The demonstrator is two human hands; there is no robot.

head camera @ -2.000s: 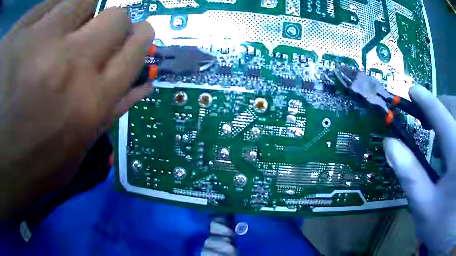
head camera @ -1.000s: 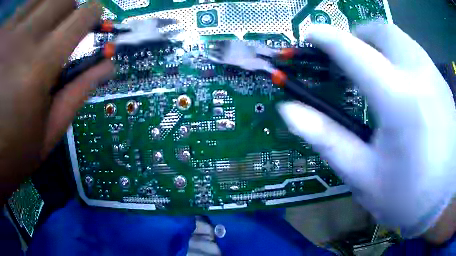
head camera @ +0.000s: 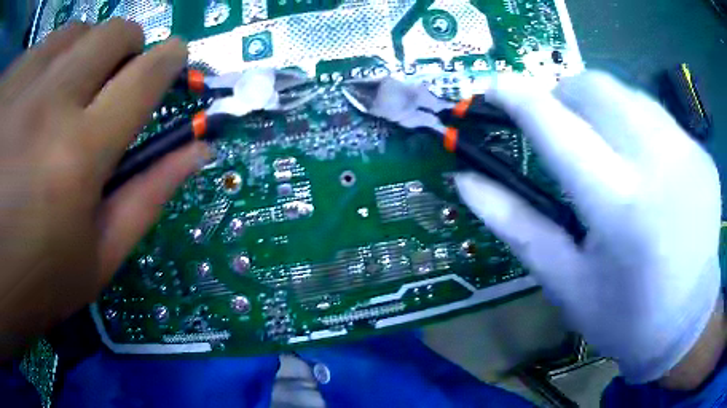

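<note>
A large green circuit board (head camera: pixel 319 231) with white border lines and silver dotted copper areas lies solder side up in front of me. My bare left hand (head camera: pixel 88 175) holds diagonal cutters (head camera: pixel 259 89) with black handles and orange bands, jaws pointing right. My right hand (head camera: pixel 622 215), in a white glove, holds a second pair of cutters (head camera: pixel 398 103), jaws parted and pointing left. Both jaw tips are close together over the row of small parts below the dotted copper, near the board's upper middle. Whether they touch any lead cannot be told.
A black object with a thin yellow stick (head camera: pixel 687 96) lies on the dark green bench at the right. Blue clothing (head camera: pixel 383 374) is below the board's near edge. A small piece of green board (head camera: pixel 37 374) shows at the lower left.
The board has shifted left in view. The right hand with its cutters has come left, so both cutters' tips are now close together, farther right along the board than a second ago.
</note>
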